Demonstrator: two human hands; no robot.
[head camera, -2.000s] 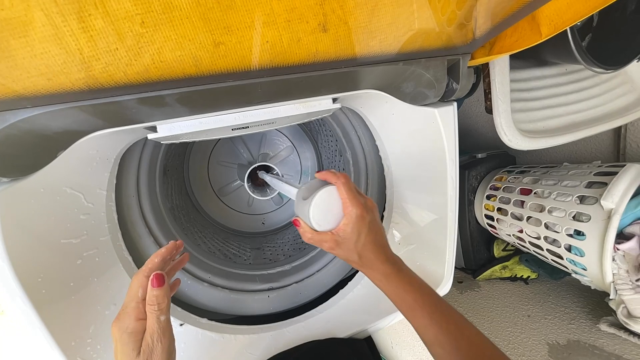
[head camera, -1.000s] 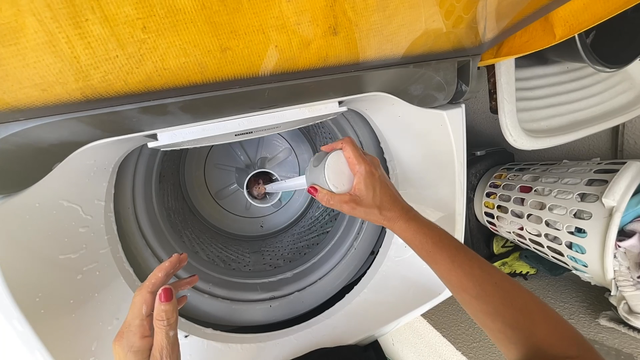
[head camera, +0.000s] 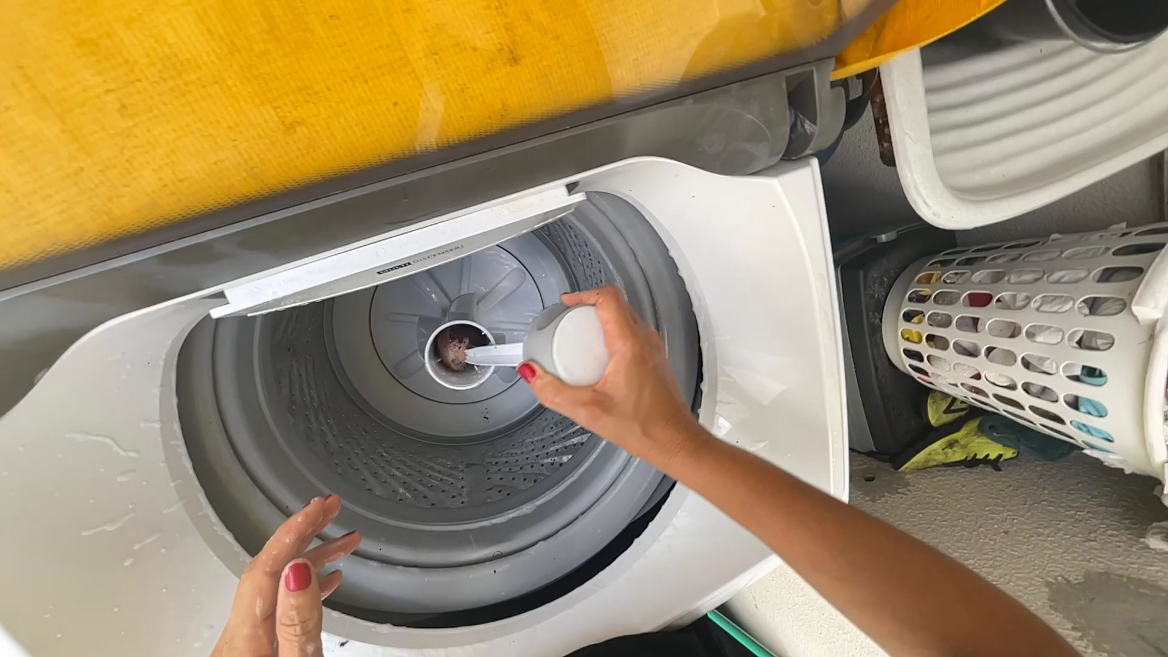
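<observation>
My right hand (head camera: 630, 383) grips the rounded white and gray handle of a brush-like tool (head camera: 566, 345) over the open drum of a top-loading washing machine (head camera: 776, 274). The tool's pale shaft reaches into the round opening of the central agitator post (head camera: 459, 379). Inside that opening is something pinkish brown (head camera: 453, 347); whether it belongs to the tool cannot be told. Wet and holding nothing, my left hand (head camera: 292, 584) hovers at the drum's lower left rim with its fingers apart. The perforated gray drum wall (head camera: 429, 456) surrounds the post.
A raised lid with a yellow surface (head camera: 411, 109) spans the top. The dispenser ledge (head camera: 401, 251) juts over the drum's back edge. At right are a white plastic laundry basket (head camera: 1022, 301) holding clothes, a white ribbed tub (head camera: 940, 196) and a yellow shoe (head camera: 958, 445) on the floor.
The tool in my right hand now lies closer to level, where its shaft slanted more steeply two seconds ago. My left hand stays near the lower left rim.
</observation>
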